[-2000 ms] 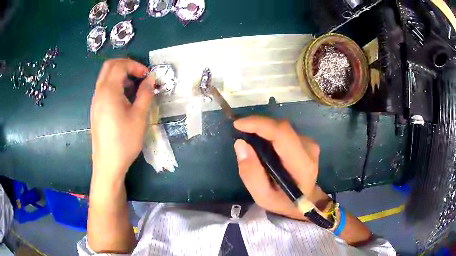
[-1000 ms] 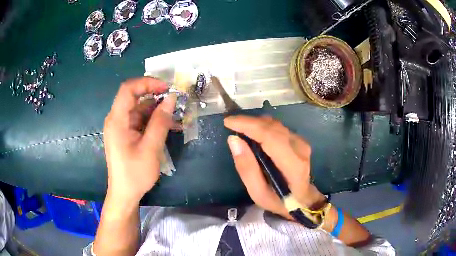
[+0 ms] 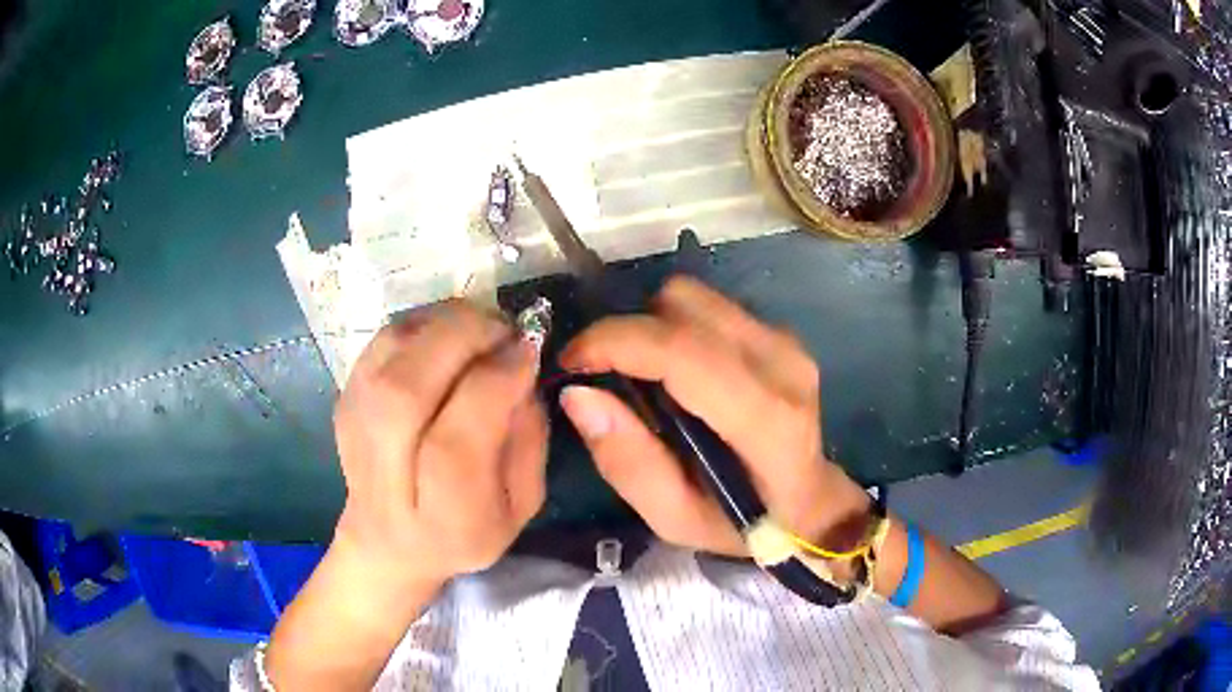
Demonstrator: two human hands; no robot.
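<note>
My right hand (image 3: 716, 419) is closed around the black soldering iron (image 3: 709, 466). Its brownish shank points up and left, with the tip over the cream tape pad (image 3: 676, 135), just right of a small elongated silvery piece (image 3: 500, 200). My left hand (image 3: 439, 433) is beside my right fingertips, with its fingers pinched on a silvery ornament (image 3: 535, 322). Only part of that ornament shows at the fingertips. The two hands are close together below the pad, and whether they touch is unclear.
Several round silvery ornaments (image 3: 273, 99) lie at the upper left. Small dark-silver bits (image 3: 65, 246) are scattered at far left. A round tub (image 3: 774, 135) of silvery grains stands at the pad's right end, beside a black fixture (image 3: 1101, 149). Blue bins (image 3: 196, 581) are below.
My left hand has moved right and down from the pad's left end, bringing the ornament close to my right hand. The tape strip at the pad's left edge now sticks up. The whole view has shifted slightly.
</note>
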